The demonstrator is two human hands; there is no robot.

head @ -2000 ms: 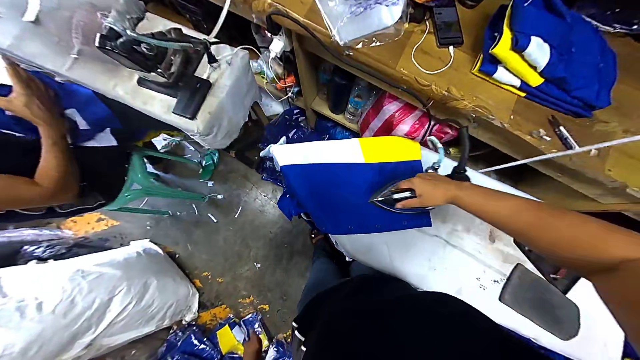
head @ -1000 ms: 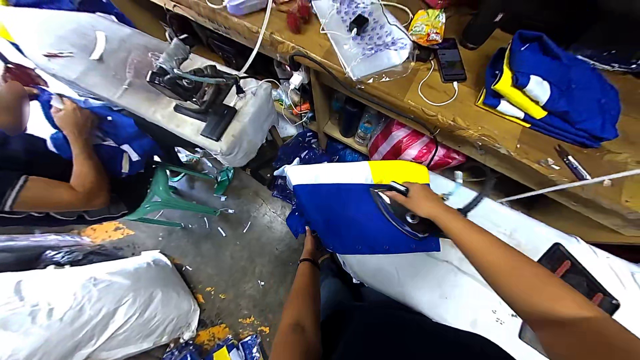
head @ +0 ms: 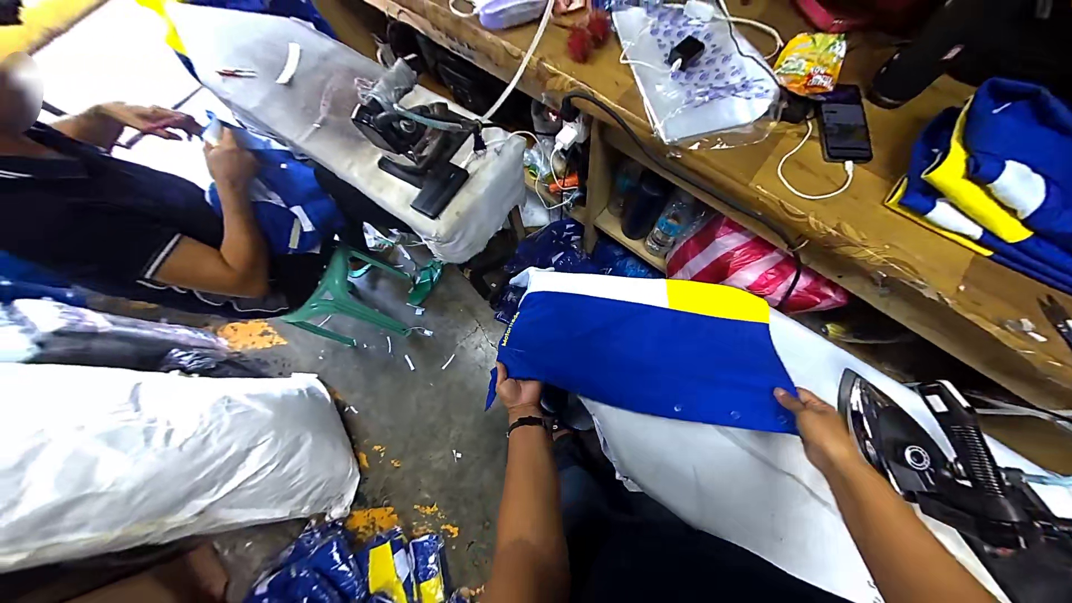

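A blue garment [head: 636, 356] with a white and yellow band lies over the white padded ironing board [head: 720, 477]. At its near left corner my left hand [head: 517, 392] grips the edge of the cloth, a dark band around the wrist. My right hand [head: 816, 423] pinches the near right corner between thumb and fingers. Just right of that hand, a black electric iron [head: 913, 452] rests on the board, and its rear part runs toward the lower right.
A wooden table [head: 904, 243] holds a phone [head: 843, 126], cables and folded blue garments [head: 1005, 176]. At left, a seated person [head: 167, 201] handles blue cloth beside a second board [head: 310, 92] with an iron [head: 419, 138]. A green stool [head: 352, 293] and a white sack [head: 167, 461] stand nearby.
My right hand has let go of the iron, which moved from on top of the garment to the board at its right, and now holds the cloth's corner.
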